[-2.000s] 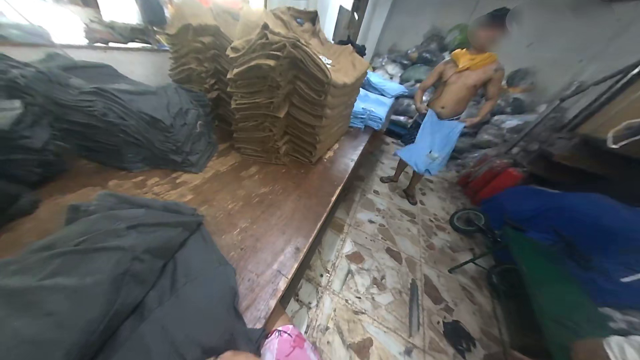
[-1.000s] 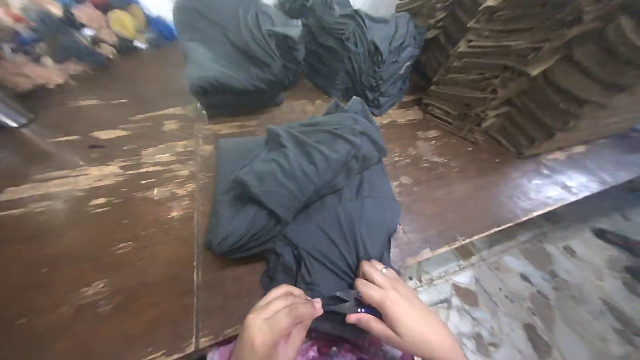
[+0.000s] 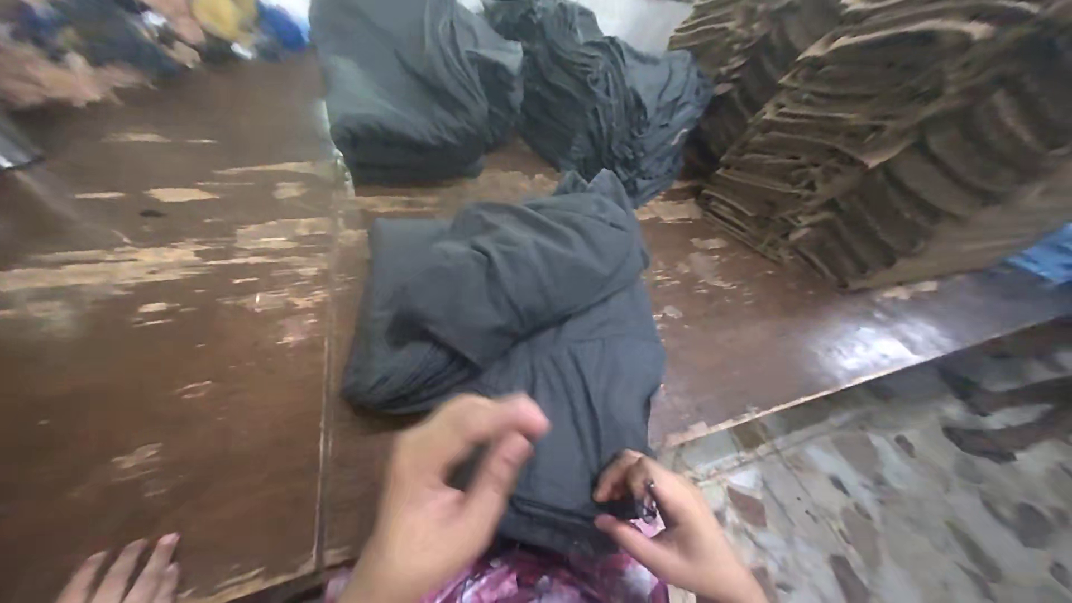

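Dark grey garments (image 3: pixel 536 285) lie in a folded, rumpled pile near the wooden table's front edge, with one part spread toward me. My left hand (image 3: pixel 461 486) is raised over the lower left of that cloth, its thumb and forefinger pinched together and nothing visible between them. At the cloth's lower right, my right hand (image 3: pixel 670 523) holds a small dark tool (image 3: pixel 628 507) with a shiny loop, probably thread snips; its blades are not clear. The fingers also touch the garment's edge.
Two dark grey garment stacks (image 3: pixel 402 92) stand behind on the worn wooden table (image 3: pixel 167 360), with tall brown garment stacks (image 3: pixel 904 142) at right. Another person's hand (image 3: pixel 126 574) rests at the lower left edge. A stone-patterned floor (image 3: pixel 879 477) lies to the right.
The view has swung from the aisle and a standing person down to the table. Since one second ago, my left hand has lifted apart from my right. Another person's hand has appeared at lower left.
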